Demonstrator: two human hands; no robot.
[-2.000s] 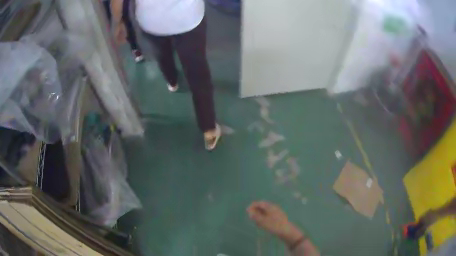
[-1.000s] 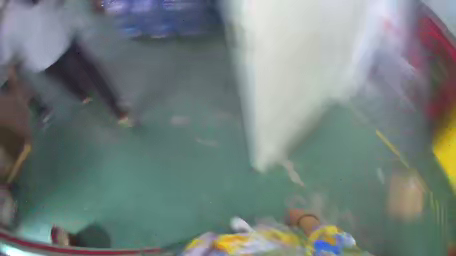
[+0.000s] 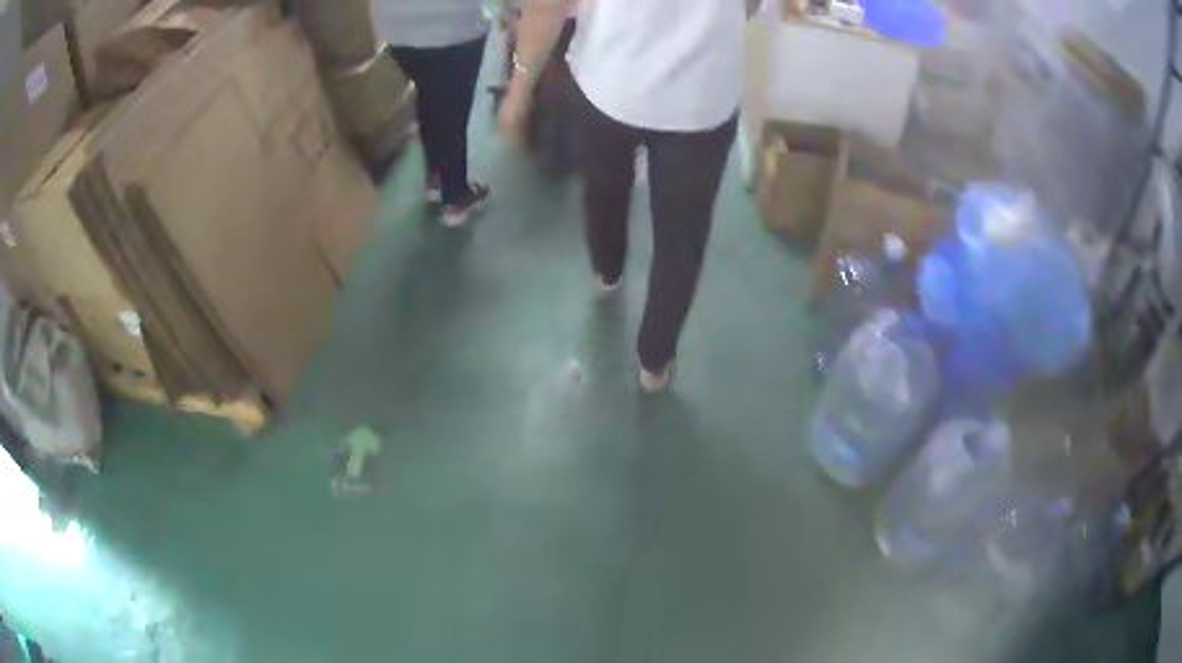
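Note:
Neither of my hands is in the picture. Nearest in front of me is the green floor (image 3: 544, 544), with a small light green arrow mark (image 3: 360, 453) on it. On the right, large clear blue plastic water jugs (image 3: 876, 402) stand or lie on the floor, several together and partly blurred. On the left, large flattened brown cartons (image 3: 246, 194) lean against other cartons, with a pale wooden pallet edge (image 3: 240, 412) showing under them.
A person in a white top and dark trousers (image 3: 687, 194) is ahead, back turned. Another person in dark trousers (image 3: 449, 110) is further left. An open brown carton (image 3: 797, 188) stands behind the jugs. A grey-white bag (image 3: 49, 382) lies at the left edge.
The view has swung and moved forward. The white panel, yellow sheet and my hand have left the picture. The jugs, leaning cartons and both people now show ahead.

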